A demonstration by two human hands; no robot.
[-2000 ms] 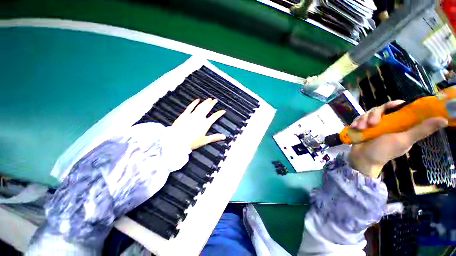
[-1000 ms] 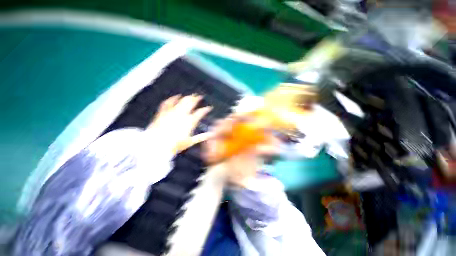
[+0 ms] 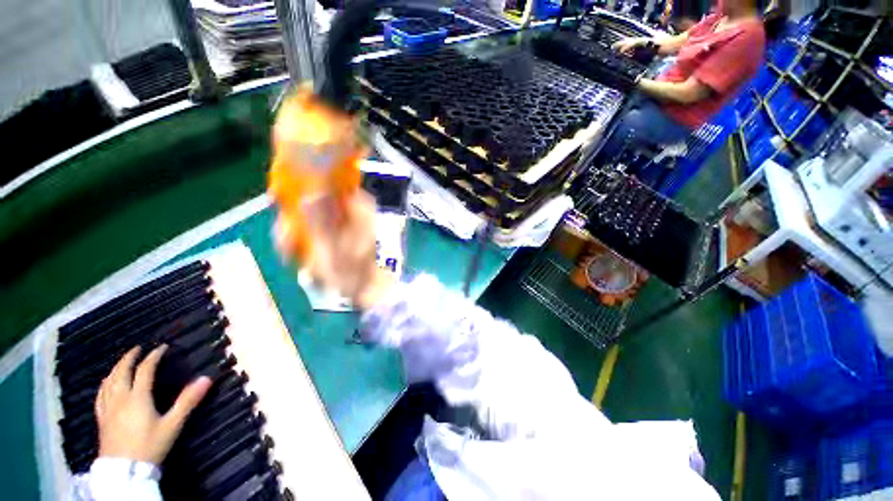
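A row of long black ribbed strips (image 3: pixel 211 391) lies side by side on a white foam sheet (image 3: pixel 284 367) at the lower left, knobbed ends to the right. My left hand (image 3: pixel 147 406) rests flat on the strips, fingers spread, holding nothing. My right hand (image 3: pixel 338 245) is blurred and raised right of the strips, closed around an orange electric screwdriver (image 3: pixel 315 161). The tool's black cable shows above it; its bit cannot be made out. Behind this hand, a white screw feeder (image 3: pixel 390 235) is partly hidden.
Stacked trays of black parts (image 3: pixel 490 108) stand beyond the feeder. A green conveyor (image 3: pixel 117 201) runs behind the bench. A seated person in a red shirt (image 3: pixel 725 59) works at the back right. Blue crates (image 3: pixel 808 342) and a wire rack (image 3: pixel 578 298) stand to the right.
The view has swung to the right, bringing in the trays, person and crates. The screwdriver has moved from over the strips' edge to up beside the feeder. My left hand still lies on the strips.
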